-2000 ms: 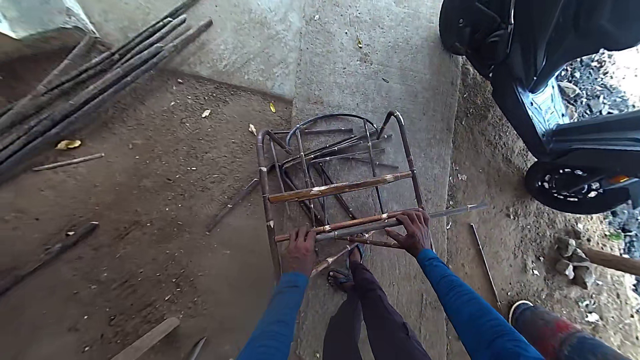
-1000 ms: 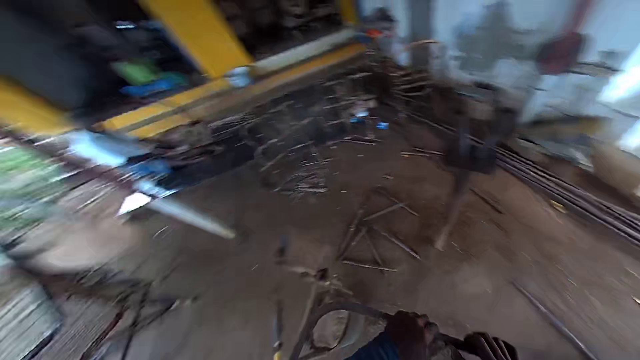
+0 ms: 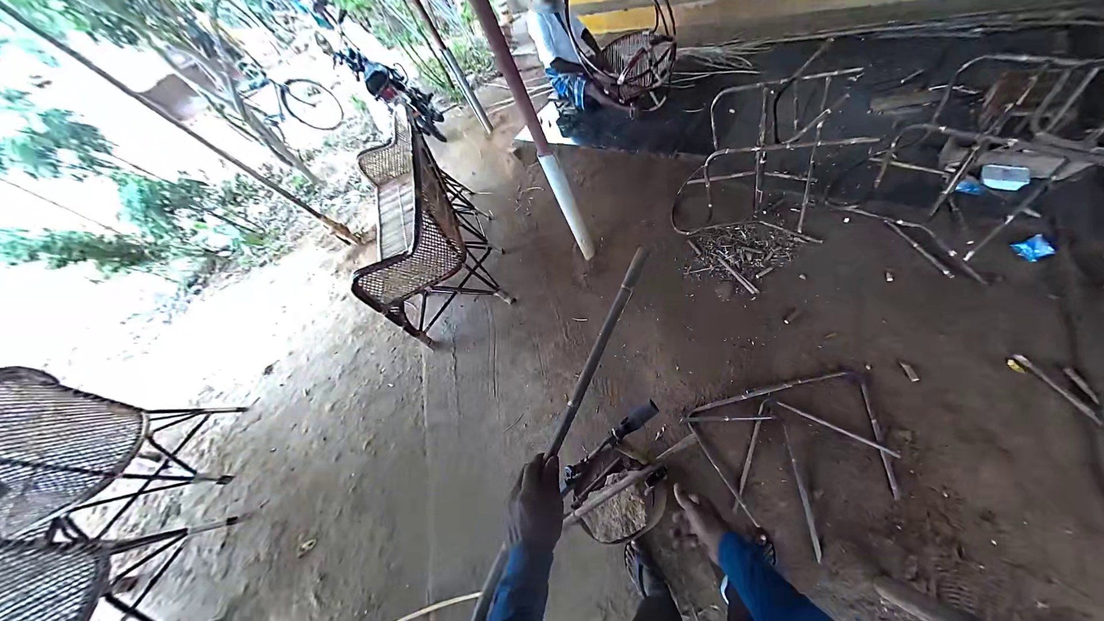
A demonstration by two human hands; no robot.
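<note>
My left hand (image 3: 536,504) is closed around a long cane pole (image 3: 599,345), which slants up and away from me and also runs back below the hand. My right hand (image 3: 697,517) has its fingers apart and holds nothing. Between the hands stands a round container (image 3: 619,511) with pale material inside. Another pole (image 3: 630,487) and a dark tool with a black handle (image 3: 636,418) lie across its top; the kind of tool is not clear. To the right of it, a frame of joined cane sticks (image 3: 768,401) lies on the ground.
Woven cane chairs (image 3: 69,448) stand at the left, a woven bench (image 3: 414,259) farther ahead. A post (image 3: 565,203) rises beyond the pole. Bare cane frames (image 3: 763,147) and a pile of scraps (image 3: 746,254) are at the upper right. A seated person (image 3: 565,52) is near a woven basket-like seat (image 3: 638,65).
The view has swung far round. Both hands were on a cane chair frame two seconds ago; now my left hand grips a pole and my right hand is free.
</note>
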